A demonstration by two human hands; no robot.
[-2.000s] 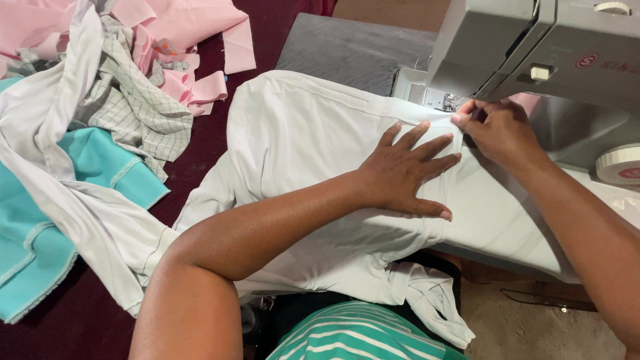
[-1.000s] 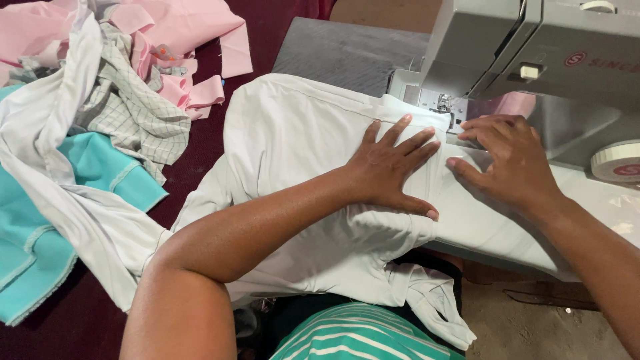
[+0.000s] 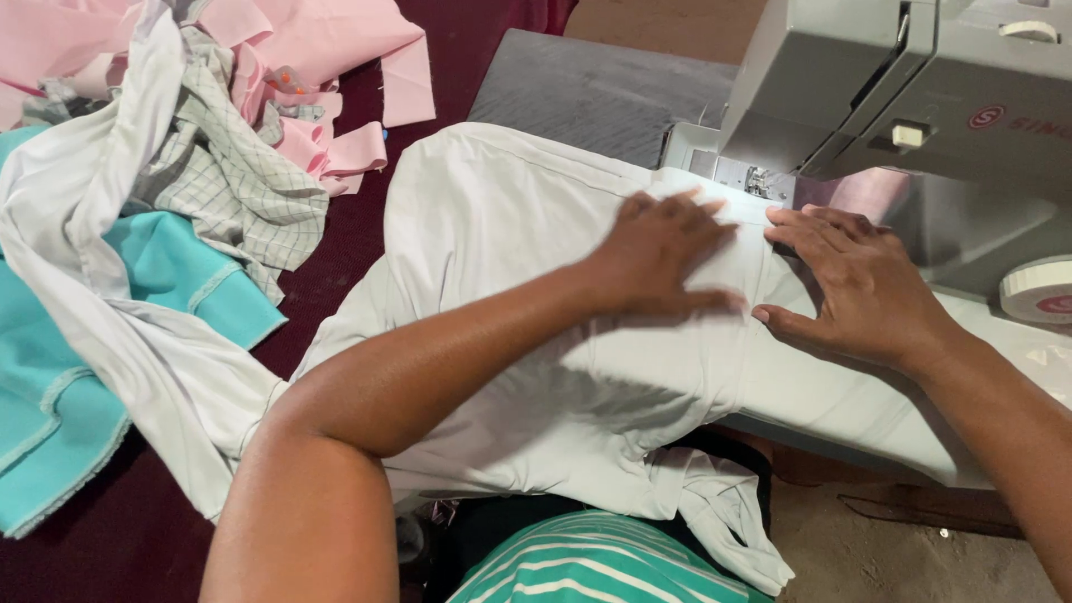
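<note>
A white knit garment point(image 3: 502, 218) spreads over the bed of a grey Singer sewing machine point(image 3: 837, 92) and hangs down at the front. Its upper edge lies just before the presser foot point(image 3: 758, 180), where the lamp shines. My left hand point(image 3: 670, 260), blurred, is spread palm down over the fabric, left of the foot. My right hand point(image 3: 854, 280) rests with bent fingers at the fabric's right edge, close to the foot, thumb toward the left hand. Neither hand pinches the cloth visibly.
At the left, pink fabric point(image 3: 335, 42), a checked grey cloth point(image 3: 243, 184) and turquoise fabric point(image 3: 193, 276) lie heaped on a dark red cloth point(image 3: 335, 289). The machine's handwheel point(image 3: 1038, 289) is at the right. A grey board point(image 3: 595, 92) lies behind the garment.
My right hand first pinched the fabric edge near the presser foot; its fingers then opened and it moved back from there. My left hand has shifted slightly on the cloth.
</note>
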